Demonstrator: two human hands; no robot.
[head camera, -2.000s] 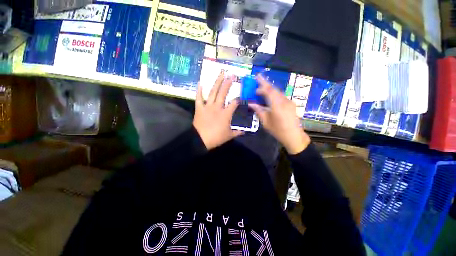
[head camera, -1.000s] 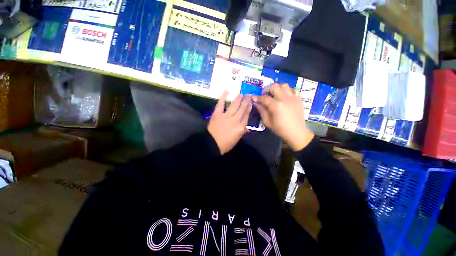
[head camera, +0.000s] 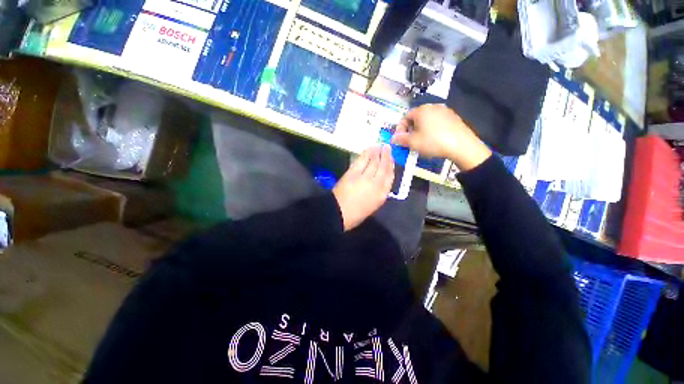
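Note:
A white plastic housing (head camera: 404, 186) with a dark recess lies at the bench's front edge, partly under my hands. A bright blue battery pack (head camera: 400, 154) sits at its far part, between my fingers. My left hand (head camera: 365, 187) lies along the left side of the housing, fingertips at the blue pack, holding the housing. My right hand (head camera: 437, 135) is above the far end of the pack, with thumb and fingertips pinched together there. What lies between those fingertips is too small to tell.
A grey-white feeder (head camera: 427, 64) stands behind the work, with a black foam sheet (head camera: 499, 90) to its right. White plates (head camera: 592, 154) lie further right, beside a red bin (head camera: 656, 202). A blue basket (head camera: 619, 307) is lower right. An open carton (head camera: 150, 139) stands left below the bench.
The view has turned and shifted. Since two seconds ago, the blue pack has come down onto the housing. My right fingers have moved from gripping the pack to a pinch at its far end.

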